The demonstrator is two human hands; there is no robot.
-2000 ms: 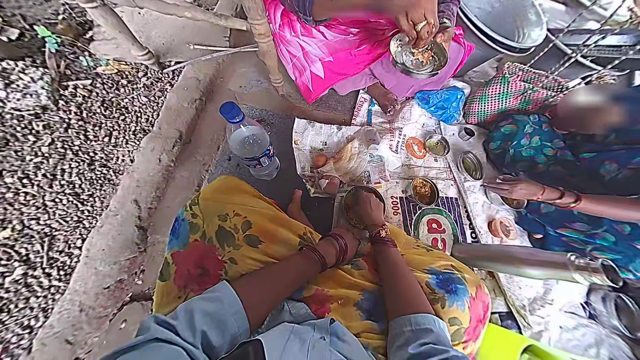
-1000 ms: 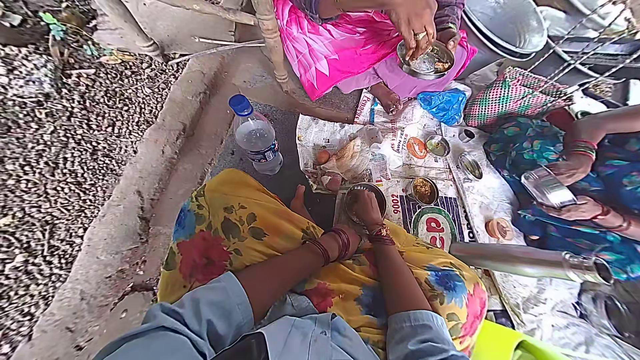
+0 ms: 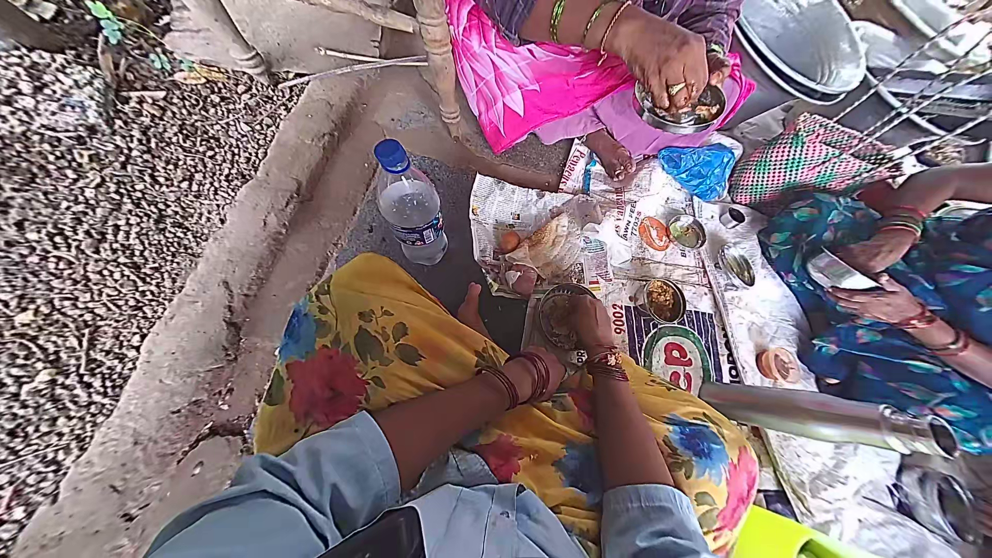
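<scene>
A round metal bowl (image 3: 556, 316) with food sits in front of my folded legs. My left hand (image 3: 549, 366) is at its near rim, its fingers mostly hidden, so its grip cannot be told. My right hand (image 3: 592, 322) reaches over the right side of the bowl, fingers bent down at the food; whether they hold any is hidden. Right of it stands a small steel bowl of cooked food (image 3: 664, 301). Beyond the bowl, flatbread (image 3: 546, 246) in a clear plastic bag lies on newspaper (image 3: 496, 203), with a round reddish-brown item (image 3: 509, 241) beside it.
A water bottle with a blue cap (image 3: 412, 205) stands left of the newspaper. A steel flask (image 3: 821, 415) lies at my right. One person eats from a steel bowl (image 3: 682, 112) ahead; another holds a steel container (image 3: 841, 271) at right. A concrete curb (image 3: 225, 287) borders gravel.
The person at right, reaching to the newspaper two seconds ago, now holds a steel container over the lap. The person ahead has lowered a hand into the bowl. My hands stay at my bowl.
</scene>
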